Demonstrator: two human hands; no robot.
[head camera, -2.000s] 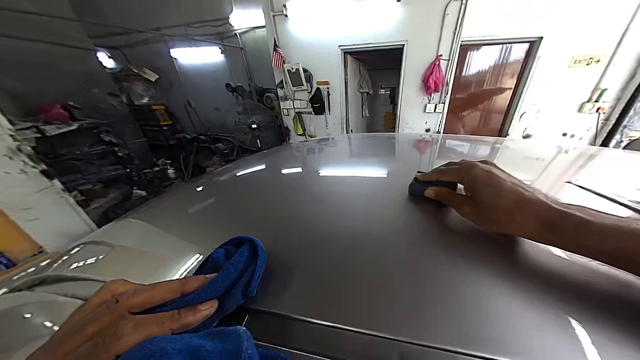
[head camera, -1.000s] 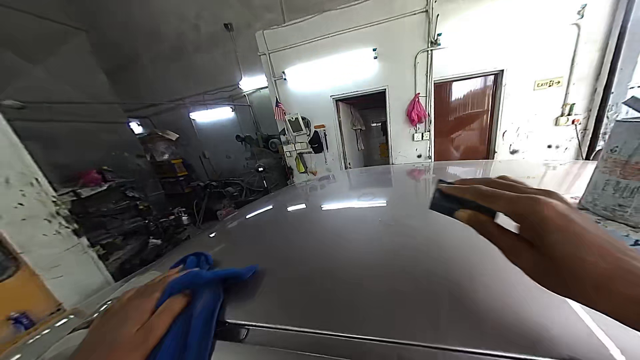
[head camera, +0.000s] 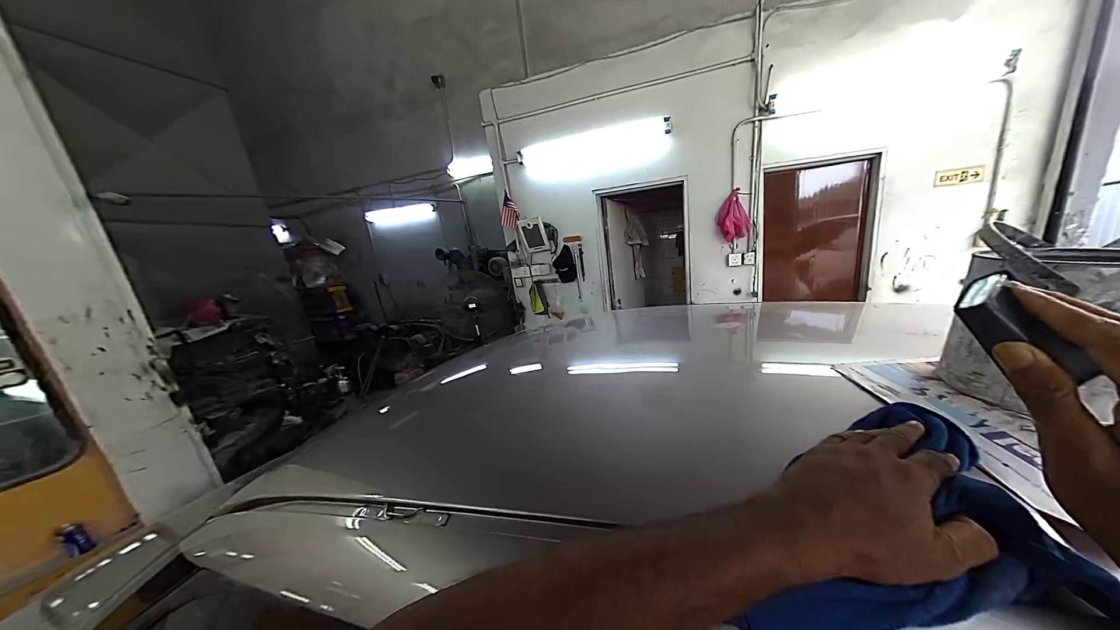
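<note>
My left hand presses a bunched blue cloth onto the right part of a glossy grey car roof. Up at the right edge, my right hand holds a dark block between thumb and fingers, raised off the panel; a pale, shiny face of the block shows. The block is in front of a grey, stained bucket, which stands on printed paper laid on the roof. Part of my right hand is cut off by the frame.
A trim strip with a small metal fitting runs along the near roof edge. At the far left are a white pillar and an orange vehicle. Cluttered parts fill the dark corner behind. Two doorways stand in the back wall.
My left hand has moved with the blue cloth from the left side of the roof to the right. My right hand has moved right with the block. The view has shifted.
</note>
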